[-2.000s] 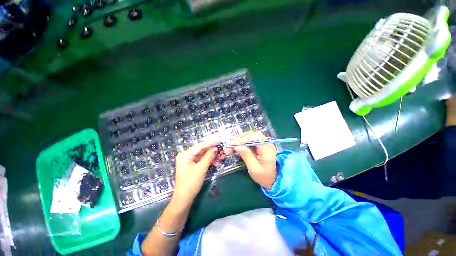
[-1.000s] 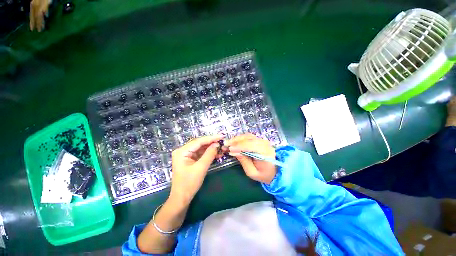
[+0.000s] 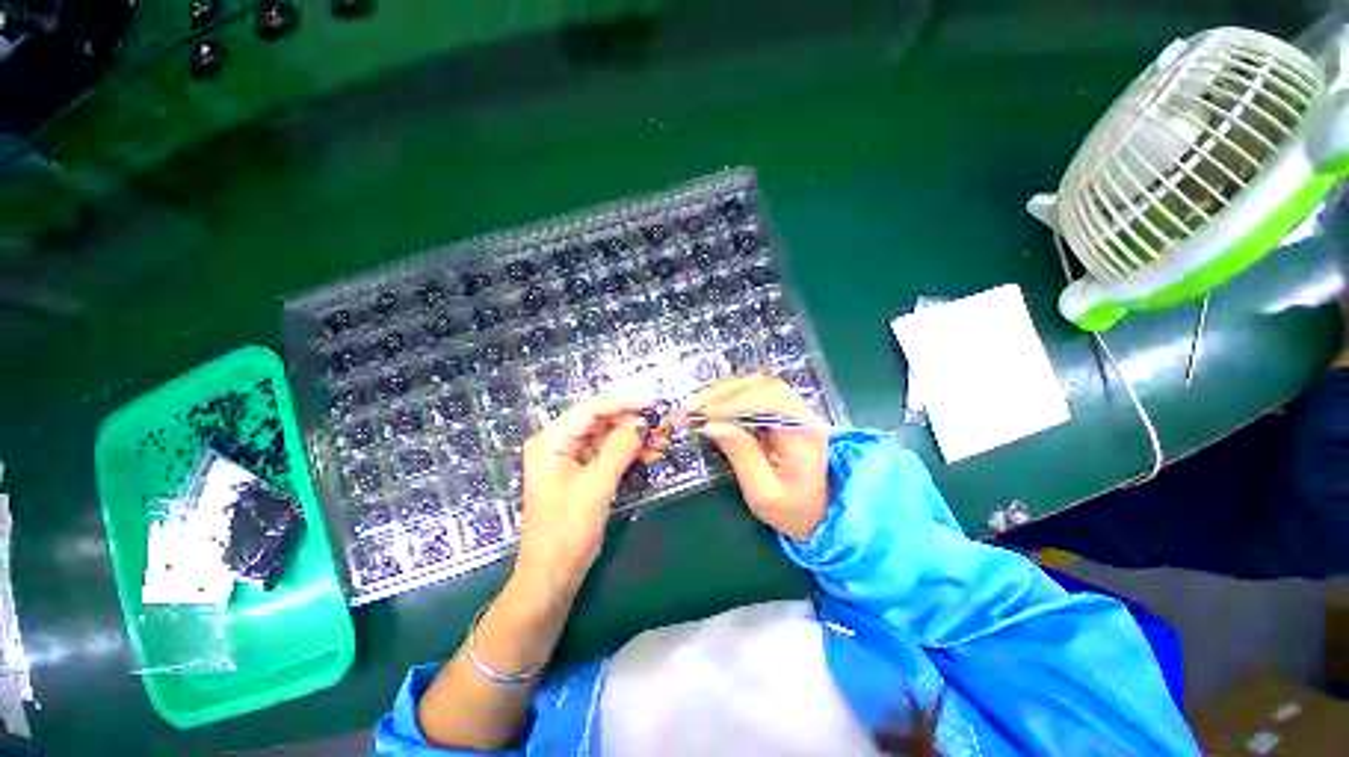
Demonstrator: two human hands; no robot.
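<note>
My left hand pinches a small dark module between thumb and fingers over the near edge of the clear blister tray. My right hand holds a thin light-blue tool like a pen, with its tip end at the module. The fingertips of both hands nearly meet, and fingers hide much of the module. The tray holds rows of dark modules in its pockets. The green parts basket stands left of the tray, with tiny black fittings and small plastic bags in it.
A white pad lies right of the tray. A white fan with a lime-green rim stands at the far right, its cord hanging down. Several dark round parts lie at the top left. A dark sleeve shows at the right edge.
The hands stay together at the tray's near edge; the tool lies flatter in my right hand than a second ago. Another person's hand at the top left is gone from view. The view has shifted slightly.
</note>
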